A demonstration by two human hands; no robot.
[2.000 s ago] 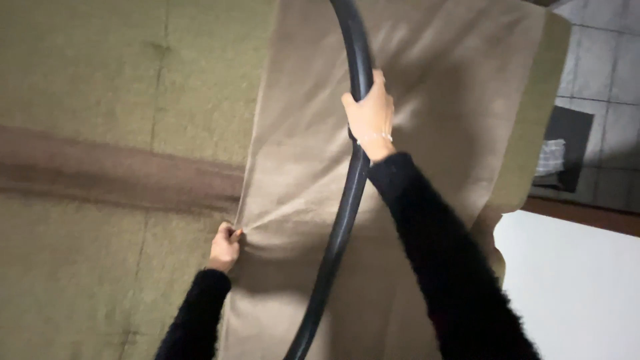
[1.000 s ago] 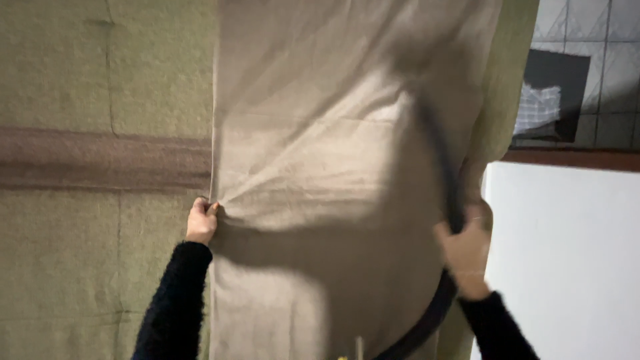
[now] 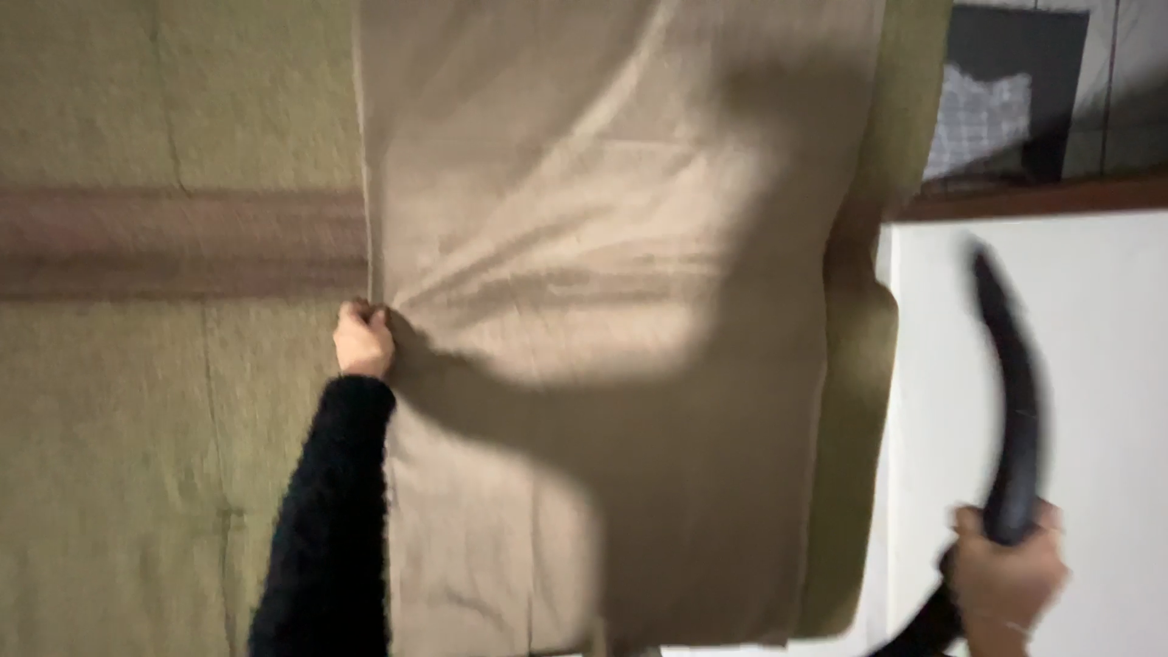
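My left hand (image 3: 363,339) pinches the left edge of a beige cloth (image 3: 584,301), and creases fan out from that grip. The cloth lies over a larger green fabric cover (image 3: 100,438) with a brown band (image 3: 182,242) across it. Off to the right, my right hand (image 3: 1011,570) is closed around a dark, curved tube (image 3: 1013,392), which is blurred; it looks like a hose or a flexible pipe. The tube's tip points up, over a white surface and apart from the cloth. Part of its lower length is out of sight.
A white flat surface (image 3: 1113,365) lies on the right beside the green cover. Above it are a reddish-brown edge (image 3: 1049,198), a dark flat item with a light grid-patterned piece (image 3: 985,119), and tiles. Shadows fall across the cloth.
My right hand has moved right and down with the dark tube, from over the beige cloth to over the white surface. My left hand has kept its hold on the cloth's edge.
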